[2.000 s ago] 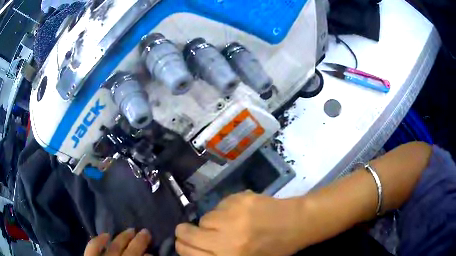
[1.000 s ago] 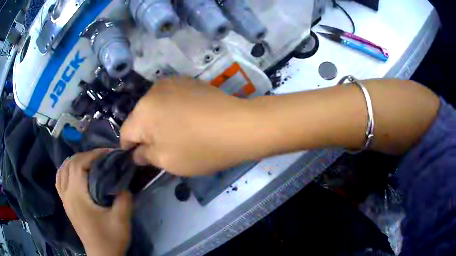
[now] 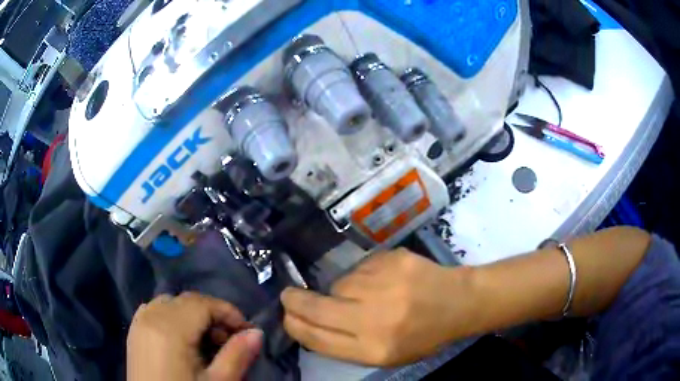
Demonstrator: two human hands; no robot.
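A dark grey garment [image 3: 216,286] lies under and in front of the overlock machine's presser foot [image 3: 262,269], its bulk spreading to the left. My right hand [image 3: 388,309] presses and pinches the cloth edge just right of the foot, fingertips pointing left. My left hand [image 3: 190,338] holds the cloth in front of the foot, thumb and curled fingers close together, cut off by the bottom edge. The white and blue machine head [image 3: 175,167] stands above. The cloth under my fingers is partly hidden.
Four grey tension knobs [image 3: 328,85] stick out above the needle area. An orange label [image 3: 391,208] is on the cover. Thread snips [image 3: 563,140] lie on the white table [image 3: 596,89] at right. Black lint [image 3: 456,195] lies beside the machine. A dark cloth piece [image 3: 567,45] is behind it.
My right hand has moved down from the needle area to beside the foot. The bunched cloth is now lower and flatter under the foot. The left hand has shifted right and lower.
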